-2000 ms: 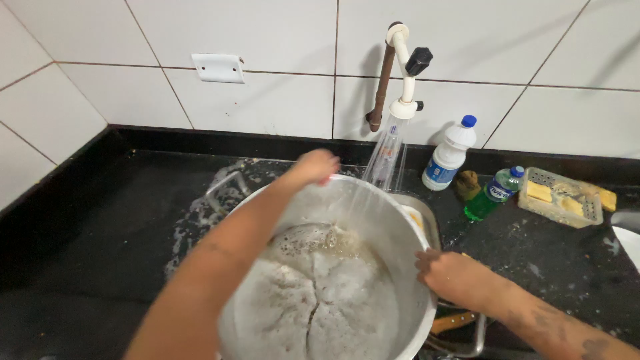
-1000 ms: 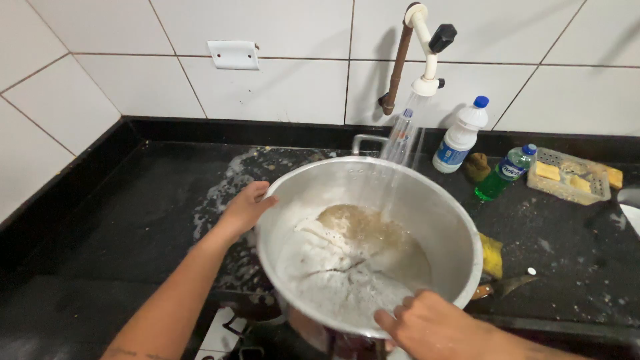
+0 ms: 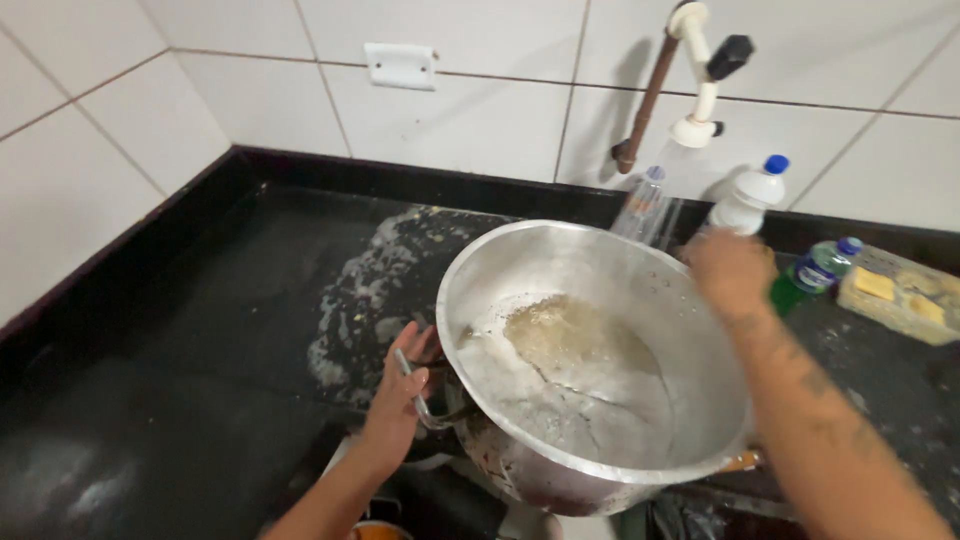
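Note:
A large metal pot, tilted, holds cloudy water and suds. At its left side my left hand has its fingers around the metal loop handle, thumb in front. My right hand is blurred at the far right of the rim; whether it grips the rim or a handle there cannot be told. Water streams from the white faucet just behind the pot's back rim. The lower front of the pot's outside is stained dark.
A white bottle with a blue cap, a bottle of green dish soap and a plastic basket with yellow sponges stand at the right. Foam lies on the black countertop left of the pot. A tiled wall rises behind.
My left hand has gone from the pot's rim down to its side handle. My right hand has moved from the front rim to the far right side. The pot has turned.

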